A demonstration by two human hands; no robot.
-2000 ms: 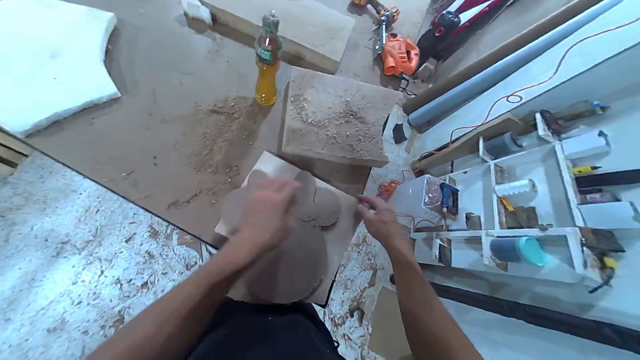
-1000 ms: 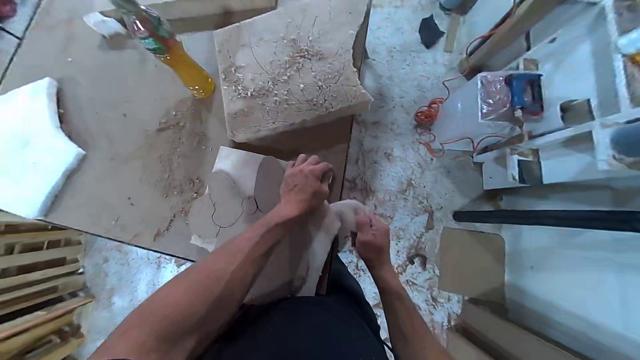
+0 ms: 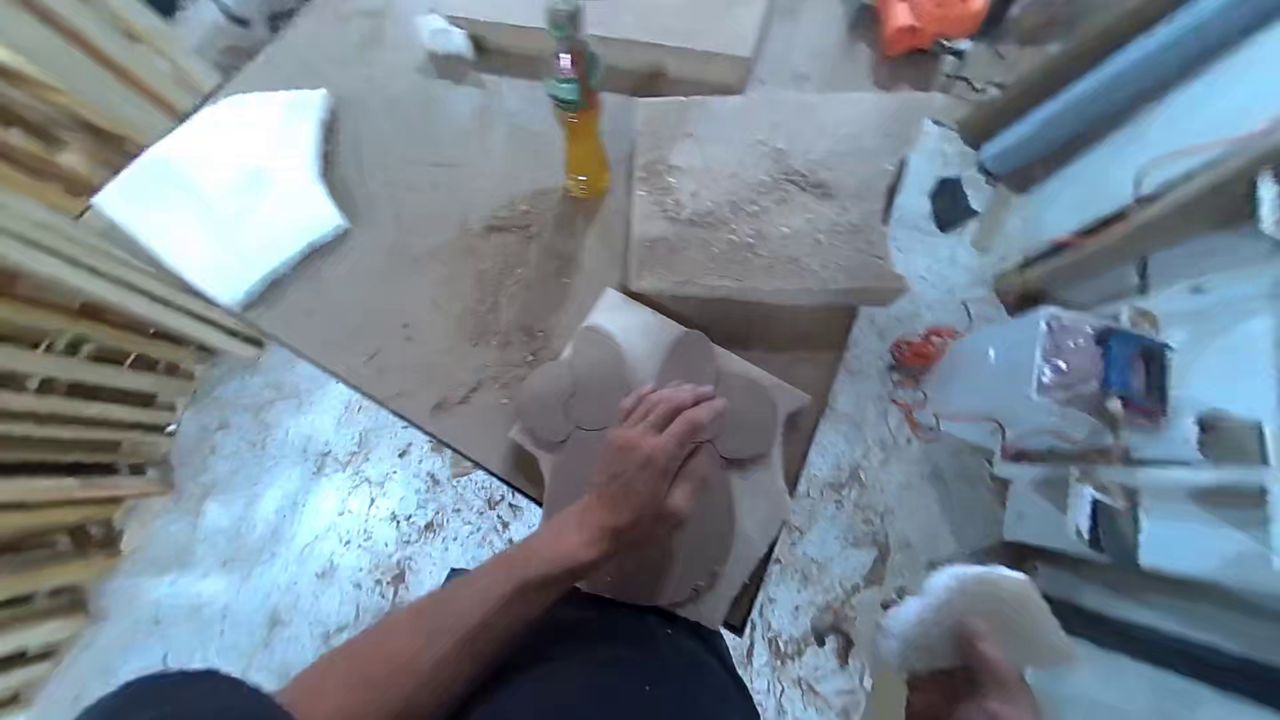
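Observation:
My left hand (image 3: pixel 655 460) presses down on a brown paw-shaped template (image 3: pixel 580 385), its fingers near the rounded lobes. The template lies over a pale foam-like sheet (image 3: pixel 775 490) with an irregular outline, at the near corner of the table. Off to the lower right, away from the table, my right hand (image 3: pixel 965 680) holds a white fluffy piece (image 3: pixel 975 615); both are blurred. The fingers of my right hand are partly hidden by that piece.
A bottle of yellow liquid (image 3: pixel 585 150) stands on the table (image 3: pixel 420 200). Behind the template lies a thick board (image 3: pixel 760 210) strewn with shavings. A white slab (image 3: pixel 235 180) is at the left edge, wooden slats (image 3: pixel 80 420) beyond, and a translucent box (image 3: pixel 985 385) at right.
My right hand has moved away from the sheet's right edge to the lower right, with the white piece, which was at that edge one second ago. My left hand has moved onto the template's middle.

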